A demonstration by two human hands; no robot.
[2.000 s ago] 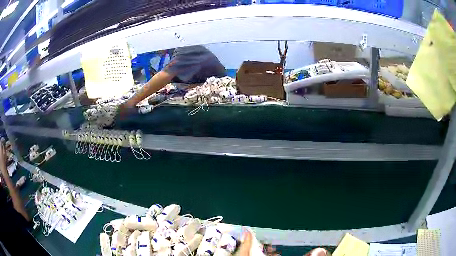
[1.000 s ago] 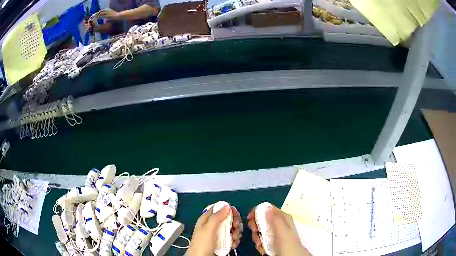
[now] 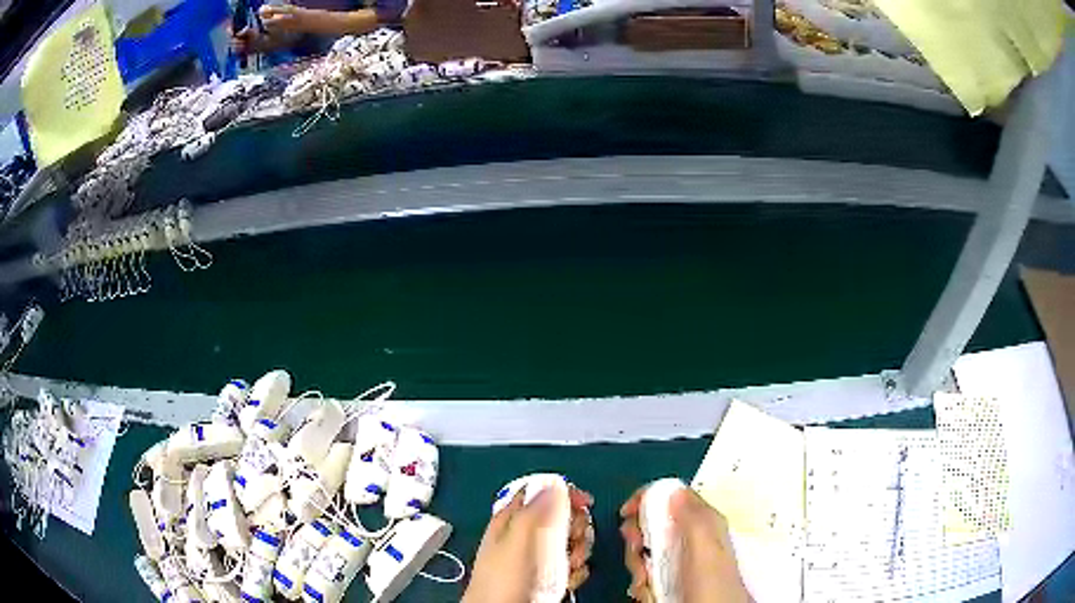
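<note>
My left hand (image 3: 514,554) is closed around a corded white piece (image 3: 549,530) at the bottom centre; blue shows at its top end. My right hand (image 3: 701,551) is closed around another white piece (image 3: 663,532), just to the right. The two hands are apart, side by side, thumbs on the pieces. A pile of white pieces (image 3: 254,495) with blue bands and thin cord loops lies left of my hands. The lower ends of the held pieces are cut off or hidden.
A yellow sheet (image 3: 754,483), a record form (image 3: 872,518) and a dotted sheet (image 3: 973,459) lie at right. A grey rail (image 3: 566,422) runs behind my hands, with a slanted post (image 3: 978,259) at right. Across the line are a white heap (image 3: 354,65) and another person's arms (image 3: 318,20).
Two seconds ago my hands were low and mostly cut off; one second ago each held a white piece. Since then the held pieces have turned slightly and the view has shifted.
</note>
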